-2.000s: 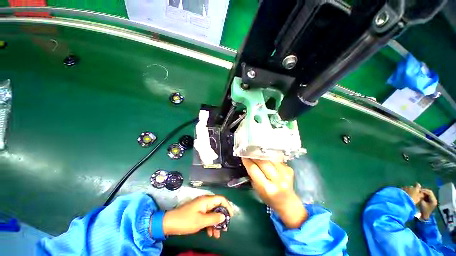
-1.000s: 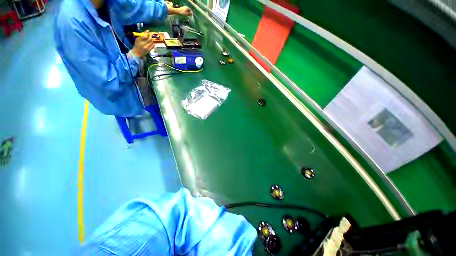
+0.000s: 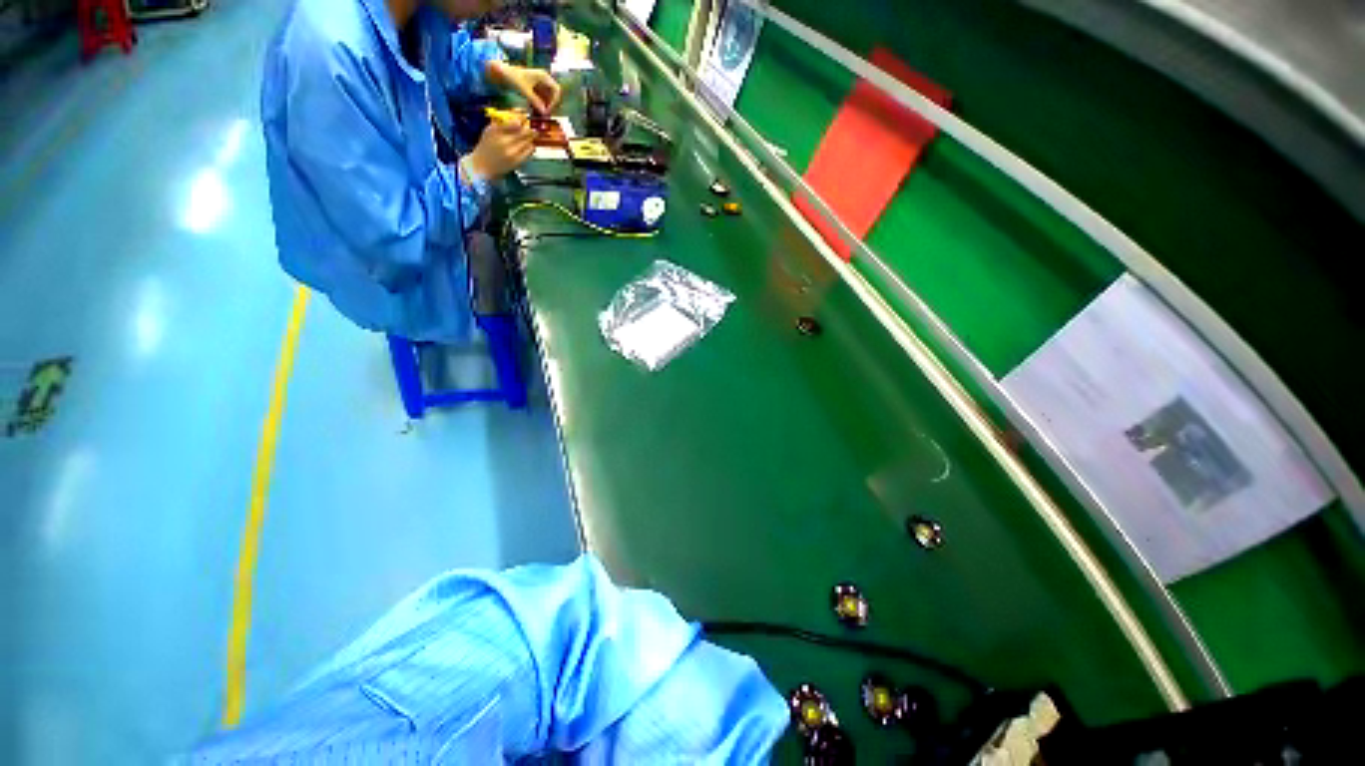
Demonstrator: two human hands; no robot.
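Observation:
Neither of my hands is in the picture; only my left sleeve (image 3: 599,673), in blue, shows at the bottom. Round black modules with yellow centres lie on the green bench to the right of the sleeve: one at the back (image 3: 925,531), one nearer (image 3: 850,605), and two close to the bottom edge (image 3: 810,708). A darker round part beside them is cut off by the edge. The cream tape strip (image 3: 1021,736) and part of the dark press (image 3: 1257,726) show at the bottom right. A black cable (image 3: 838,641) runs between the modules.
A shiny clear bag (image 3: 663,314) lies farther along the bench (image 3: 704,479). Beyond it are a blue device (image 3: 623,202) and a person in a blue smock (image 3: 367,165) working with both hands. A metal rail, a red sheet (image 3: 873,147) and a white sheet (image 3: 1168,427) line the right side.
The view has swung left from the press and my hands to the bench and the seated person. Since one second ago it has shifted slightly further. The modules look unmoved.

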